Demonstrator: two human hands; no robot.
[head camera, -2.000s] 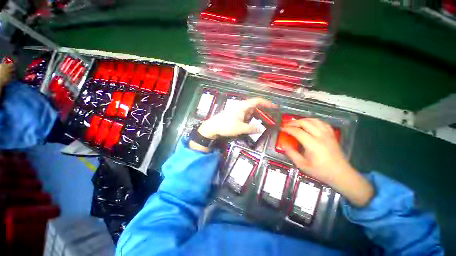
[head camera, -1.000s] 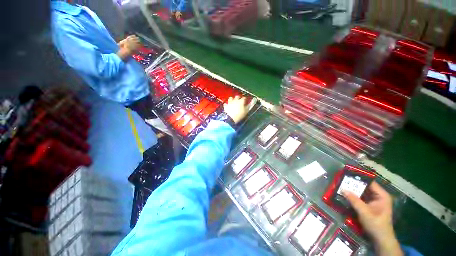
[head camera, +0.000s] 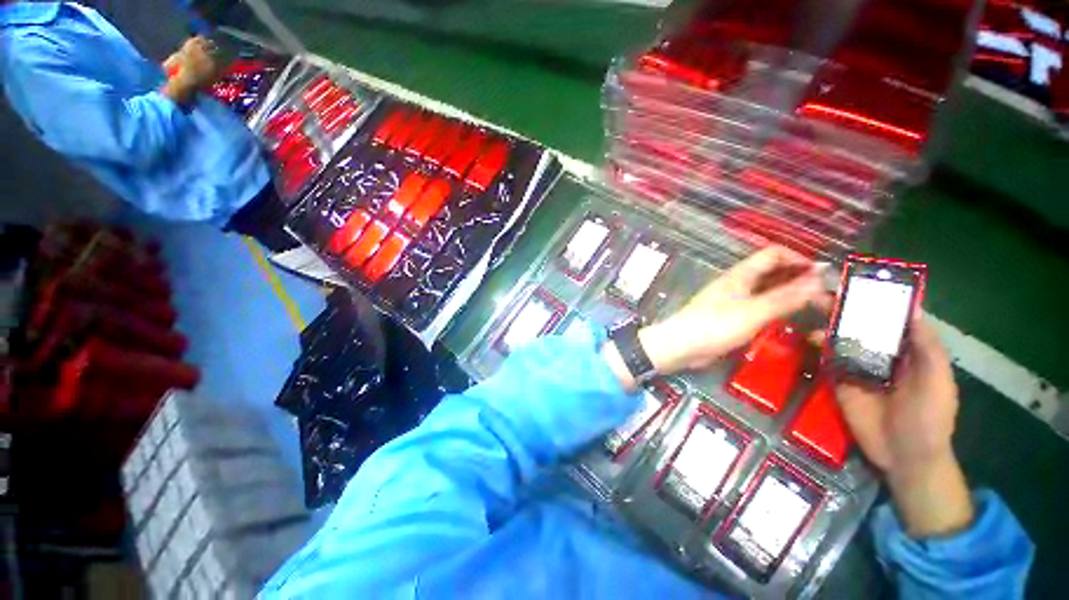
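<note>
A phone unit (head camera: 873, 319) with red rim, dark body and white label area faces up in my right hand (head camera: 912, 410), raised over the right end of the clear plastic tray (head camera: 633, 516). My left hand (head camera: 739, 307) is beside the unit, fingers bent and blurred; whether it holds anything cannot be told. In the tray lie several units with white areas, such as the one (head camera: 768, 518) at the near right. Two plain red pieces (head camera: 768, 369) lie in pockets below my hands. My left forearm hides part of the tray.
A stack of clear trays with red items (head camera: 750, 152) stands beyond the working tray. A black-lined parts tray (head camera: 428, 264) with red parts lies left. Black film (head camera: 352, 404) hangs below it. Another person (head camera: 117, 129) in a blue smock works at far left. Grey boxes (head camera: 193, 504) stand lower left.
My left hand has moved right, from the black-lined parts tray to beside the unit. My right hand has raised the unit. The view has shifted, and two red pieces now show in the tray.
</note>
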